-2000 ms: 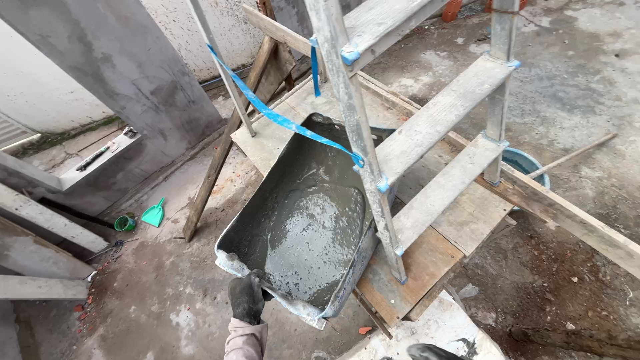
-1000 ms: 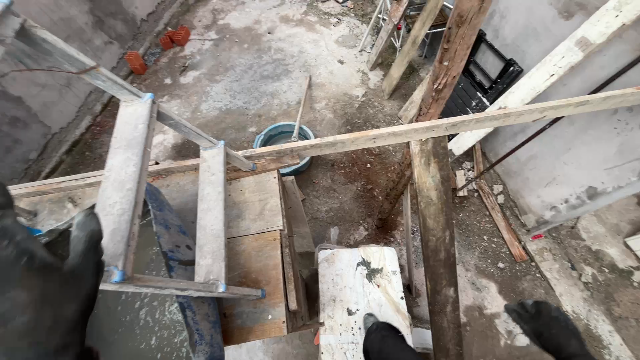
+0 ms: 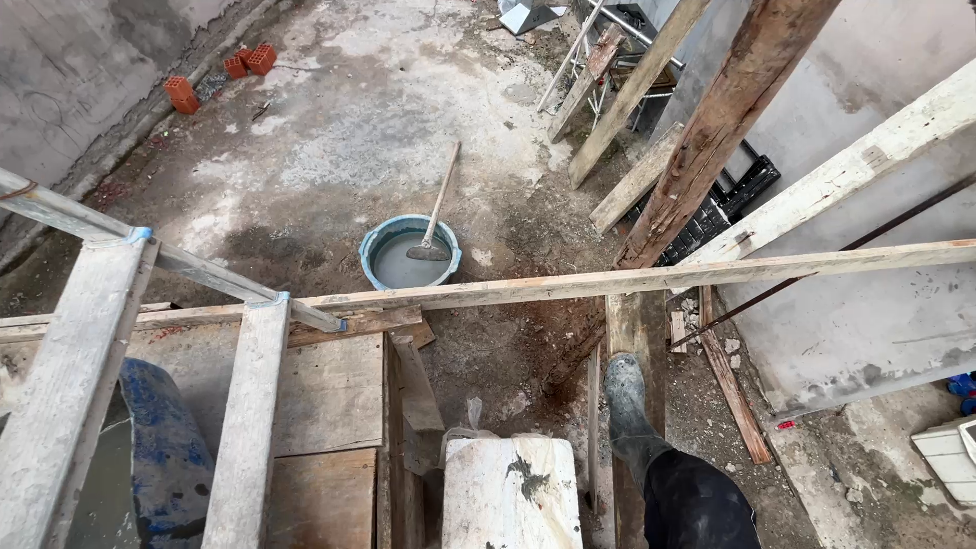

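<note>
Neither my left hand nor my right hand shows in the head view, so what they hold or touch is hidden. One rubber boot (image 3: 627,389) of mine rests on a wooden plank (image 3: 652,324) right of centre. To its left is a white, mortar-stained block (image 3: 507,488). At the left stands a metal stepladder (image 3: 248,427) beside wooden boards (image 3: 332,396). Behind its steps is part of a blue-stained container (image 3: 164,450) holding grey wet mix. Beyond a long wooden rail (image 3: 518,288), a blue tub (image 3: 367,248) of grey mix holds a wooden-handled hoe (image 3: 442,191).
A thick wooden post (image 3: 717,137) and a pale slanting beam (image 3: 854,168) rise at the right. Loose planks (image 3: 640,179) lean near a black plastic crate (image 3: 698,229). Hollow red bricks (image 3: 181,93) lie by the left wall. A thin rod (image 3: 762,305) slants at the right.
Both dark-gloved hands seen one second ago have left the view. The view has swung right from the mortar container. A boot now rests on the plank beside the white block.
</note>
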